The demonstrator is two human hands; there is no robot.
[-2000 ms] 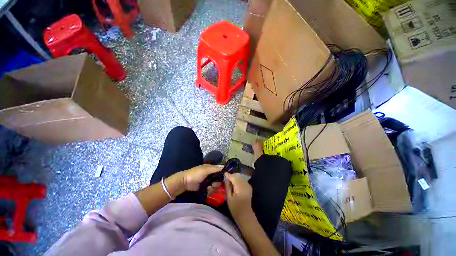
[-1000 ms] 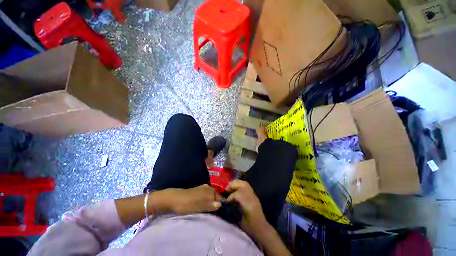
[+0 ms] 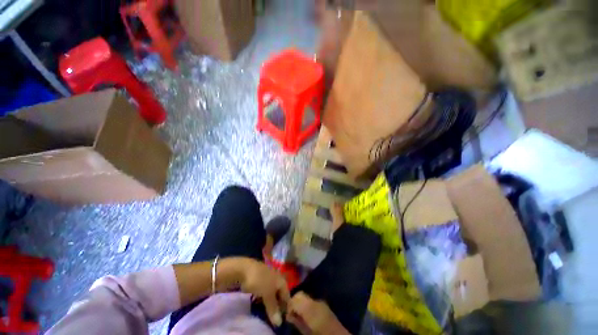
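My left hand (image 3: 262, 288), with a bracelet on the wrist, is low over my lap with its fingers closed. My right hand (image 3: 311, 315) is just beside it, fingertips close together and partly cut off by the bottom edge. A black cable bundle (image 3: 267, 313) shows as a dark, blurred patch under and between the hands, mostly hidden by my fingers. Its ends cannot be made out. A red item (image 3: 287, 272) lies just beyond the hands, between my knees.
A yellow-sided open carton (image 3: 469, 281) with plastic bags stands by my right knee. Black cables (image 3: 446, 121) drape over a large carton (image 3: 374, 98) on a wooden pallet (image 3: 313, 216). A red stool (image 3: 290, 98) stands ahead; an open carton (image 3: 131, 154) is at left.
The hands have come lower in the view and stay close together. The black bundle, clearly seen between the fingers two seconds ago, is now mostly covered. The camera view has shifted and blurred.
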